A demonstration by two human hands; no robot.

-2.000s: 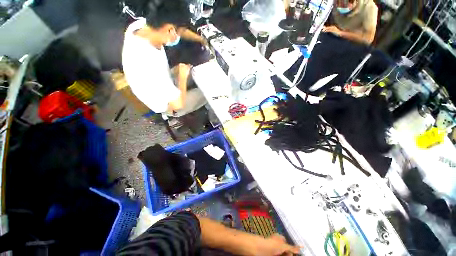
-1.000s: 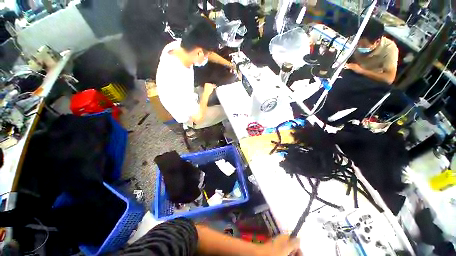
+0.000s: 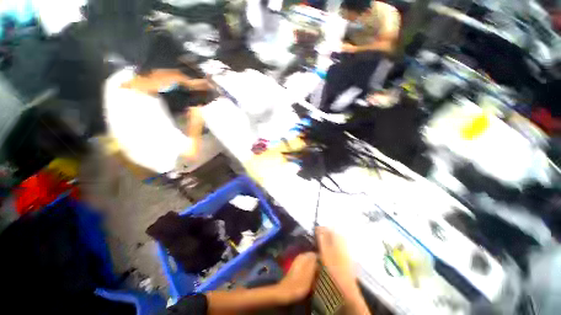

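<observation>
The frame is motion-blurred. My left hand (image 3: 300,275), in a dark sleeve, and my right hand (image 3: 333,249) are close together at the near edge of the white table (image 3: 295,212). A narrow black strip (image 3: 317,209) rises from between their fingers towards the tangled heap of black strips (image 3: 332,154); its lower end is hidden by the hands. Finger details are blurred. The heap lies on the table, partly over tan cardboard (image 3: 268,169).
Blue crate (image 3: 220,275) with black cloth is left of my hands. Yellow-handled snips (image 3: 403,261) lie on the table at right, red-handled scissors (image 3: 260,146) near the cardboard. A seated person in white (image 3: 138,120) is at upper left, another person (image 3: 375,27) at the top.
My right hand has come into view beside my left. My left hand took hold of a strip from the heap and has moved left and up in the picture. The camera view has shifted.
</observation>
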